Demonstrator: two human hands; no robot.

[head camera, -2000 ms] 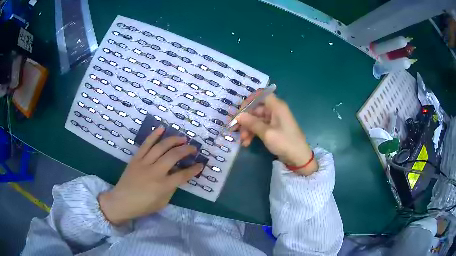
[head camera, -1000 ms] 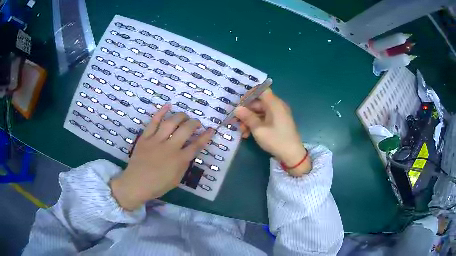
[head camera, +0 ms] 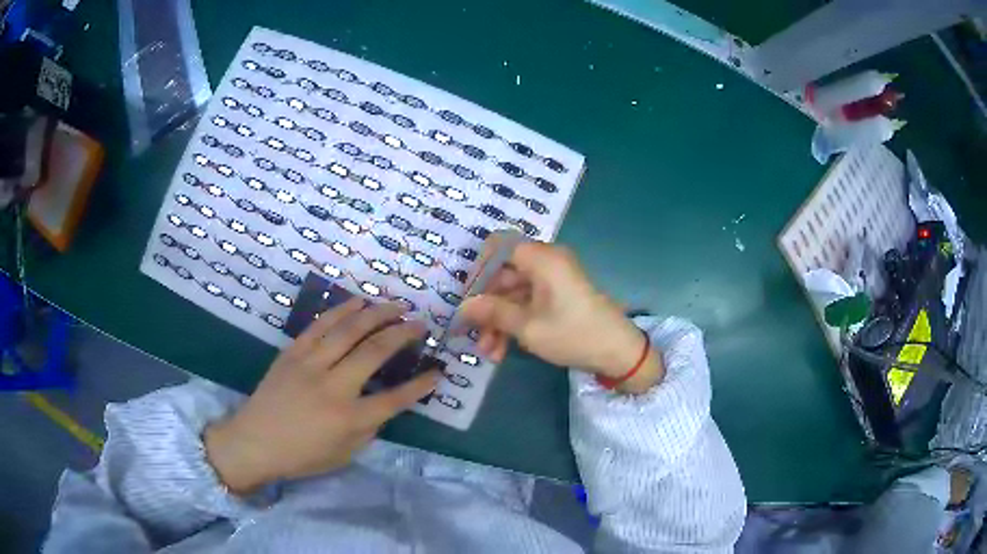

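A white tray (head camera: 541, 216) lies tilted on the green mat, filled with rows of small dark parts with white centres. My left hand (head camera: 314, 395) lies flat over a block of dark adhesive strips (head camera: 314, 298) on the tray's lower part, fingers spread on the strips and covering much of them. My right hand (head camera: 552, 308) holds silver tweezers (head camera: 492, 260) between thumb and fingers. Their tips point down-left at the right end of the dark strips, near my left fingertips. Whether the tips hold a piece cannot be told.
A long dark strip with clear edges (head camera: 162, 65) lies upper left, beside an orange-framed block (head camera: 67, 186). Bottles (head camera: 855, 97) stand upper right. At right, a second tray (head camera: 850, 206) lies under a black device with a yellow label (head camera: 907, 357), cables and a green-and-white round thing (head camera: 844, 312).
My right hand with the tweezers has moved down and left to the strips. My left hand has shifted down-left from over the components, and more of the dark strips shows again.
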